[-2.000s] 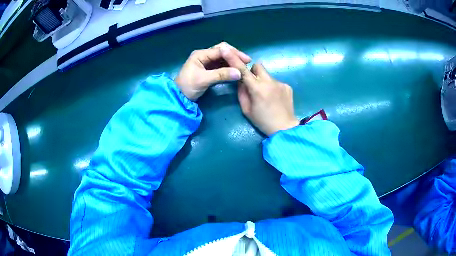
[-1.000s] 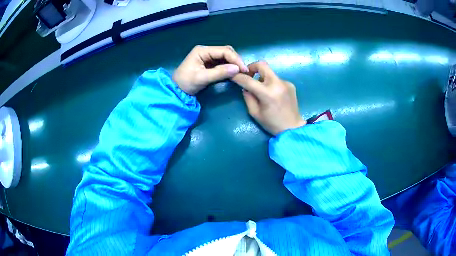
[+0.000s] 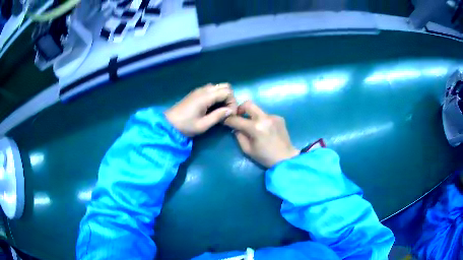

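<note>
My left hand [image 3: 201, 110] and my right hand [image 3: 264, 134] are bare and meet above the green bench [image 3: 218, 203]. Their thumbs and fingertips are pinched together and touch or nearly touch. Anything between the fingertips is too small or too hidden to tell. A red-edged band or tag [image 3: 313, 145] shows at my right wrist, by the blue sleeve.
A white sheet [image 3: 91, 66] with black strips and small black-and-white pads [image 3: 133, 25] lies at the upper left. A white disc [image 3: 10, 177] is at the left edge, a pale unit [image 3: 453, 111] at the right edge. A blue sleeve [image 3: 440, 223] of another person shows lower right.
The view has tilted up, so the hands and bench sit lower in the picture and the pads on the white sheet now show. The hands stay together with fingers pinched.
</note>
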